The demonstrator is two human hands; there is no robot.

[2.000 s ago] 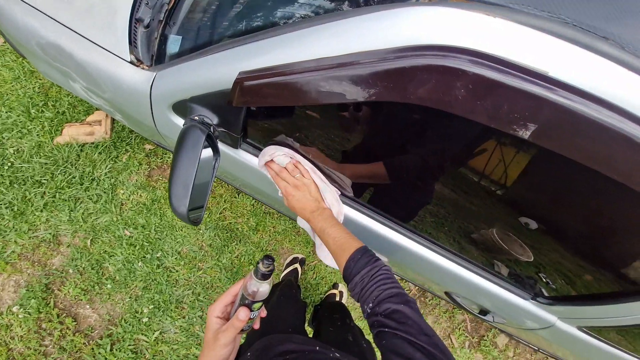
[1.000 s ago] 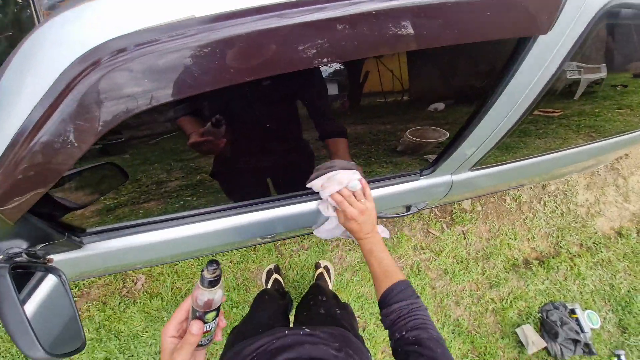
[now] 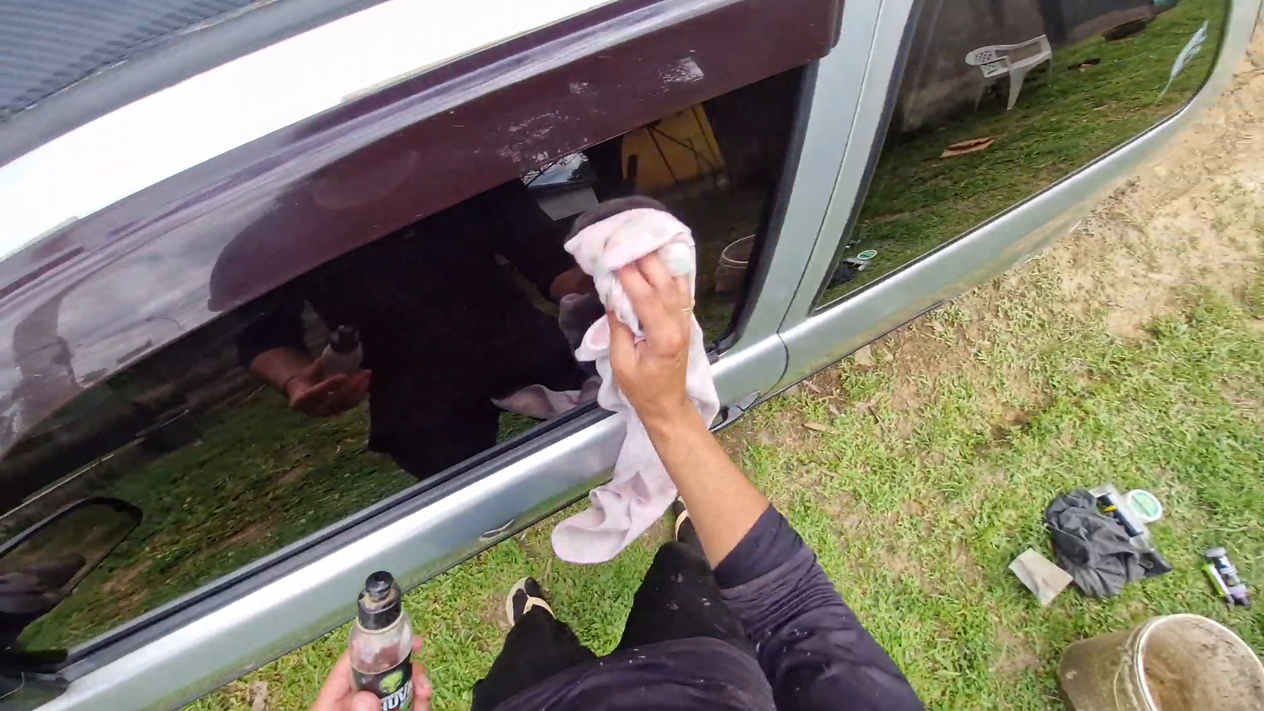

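Note:
My right hand [image 3: 654, 341] presses a crumpled pale pink cloth [image 3: 632, 237] against the dark side window [image 3: 425, 346] of a silver car, close to the window's rear end. The cloth's lower part hangs over the door below the glass. Low in the view, my left hand [image 3: 370, 691] grips a clear plastic bottle [image 3: 381, 642] with a black cap and a dark label, held upright beside the door. A brown window visor [image 3: 494, 128] with pale scuffs runs above the glass.
The side mirror [image 3: 30, 592] is partly visible at the left edge. On the grass at right lie a dark bundled cloth [image 3: 1096, 548], a light flat piece [image 3: 1040, 576], a small bottle [image 3: 1226, 576] and a dirty bucket [image 3: 1096, 667]. The door handle [image 3: 736, 410] sits below the window.
My right hand with the cloth has moved from the window's front lower corner along its bottom edge, then up onto the glass near the rear. My left hand still holds the bottle. The view has shifted rearward.

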